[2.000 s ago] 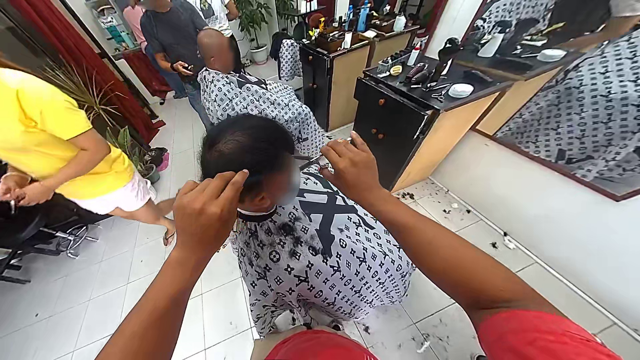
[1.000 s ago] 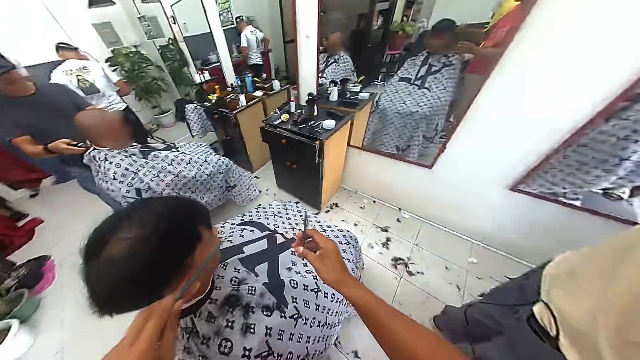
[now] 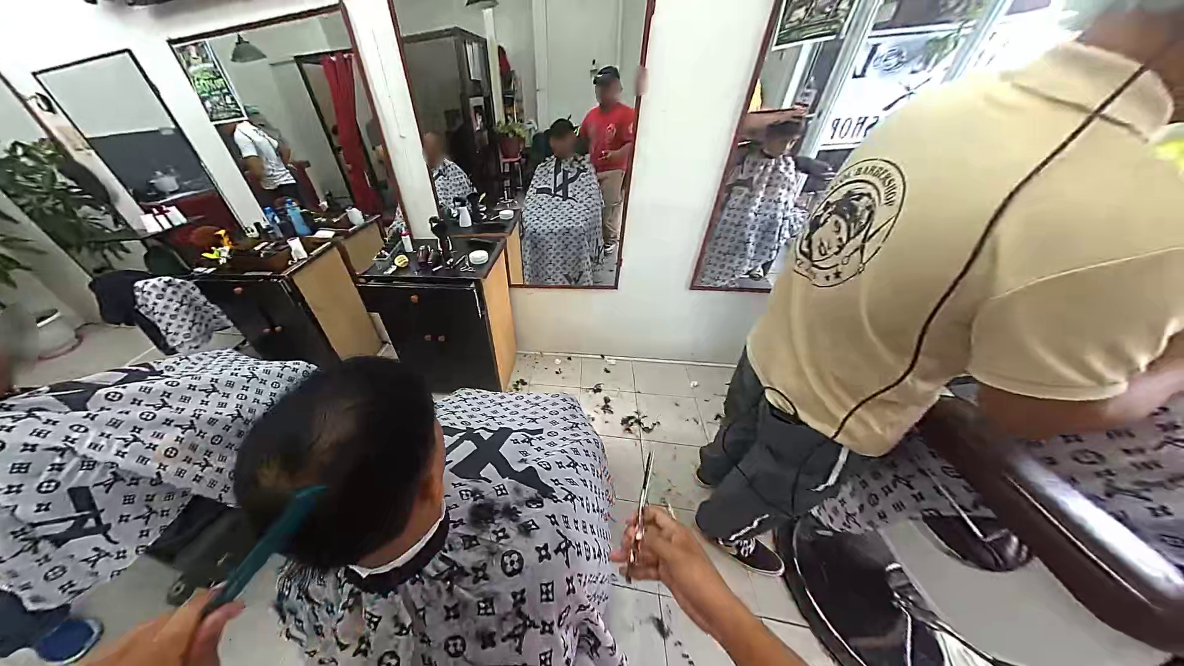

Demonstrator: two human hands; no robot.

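Observation:
A person with short dark hair (image 3: 342, 453) sits before me under a white barber cape (image 3: 518, 499) with a black pattern, cut hair lying on it. My left hand (image 3: 171, 634) grips a teal hair comb (image 3: 264, 546), whose far end is at the back of that head. To the right of the seated person, my right hand (image 3: 661, 550) holds metal haircutting scissors (image 3: 643, 504), pointing upward and apart from the head. The blades look closed together. A white neck strip (image 3: 404, 558) shows at the cape's collar.
A co-worker in a beige shirt (image 3: 962, 231) stands close on my right beside a barber chair (image 3: 1054, 518). Another caped person (image 3: 120, 453) sits at left. Ahead are a black cabinet (image 3: 425, 324) with tools on top and a wall mirror (image 3: 532, 139). Hair clippings (image 3: 638, 423) lie on the tiles.
The view has swung far to the right, bringing in the co-worker in beige. My right hand with the scissors is farther from the head than two seconds ago. The comb is now at the back of the head.

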